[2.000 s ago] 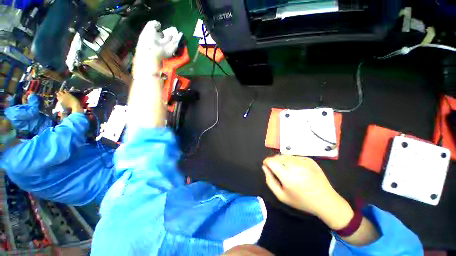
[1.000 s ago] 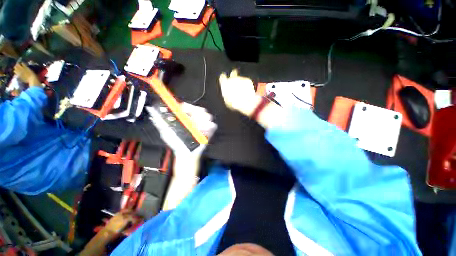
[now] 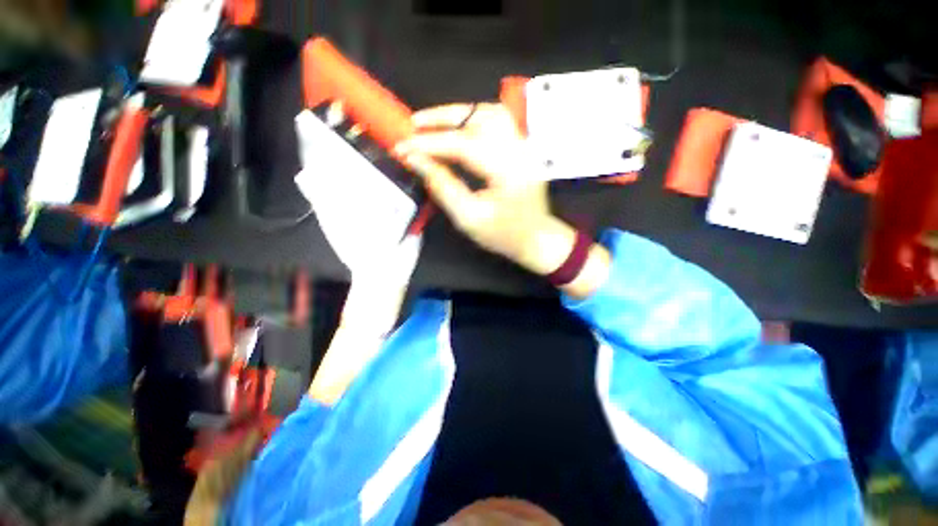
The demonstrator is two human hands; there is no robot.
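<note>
My left hand [image 3: 360, 241], in a white glove, holds a tilted white box [image 3: 355, 175] left of centre. The box's dark port edge faces up and right, and an orange-red pad [image 3: 355, 90] sticks out beyond it. My bare right hand [image 3: 489, 180], with a dark red wrist band, has its fingertips at the pad's lower end, beside the box's port edge. Whether they grip anything is blurred. A second white box [image 3: 584, 121] lies on an orange-red pad right of this hand, with a small plug at its lower right corner.
Another white box [image 3: 769, 183] lies partly on a pad at right. Beyond are a black mouse [image 3: 853, 128] and a red holder [image 3: 903, 241]. More boxes, including one [image 3: 64, 149], stand at left. Below them are a parts rack [image 3: 221, 349] and another person's blurred arm [image 3: 221, 478].
The view has shifted, with the bench things higher in the picture. My left hand has brought the box and pad in front of me. My right hand has moved left to meet them.
</note>
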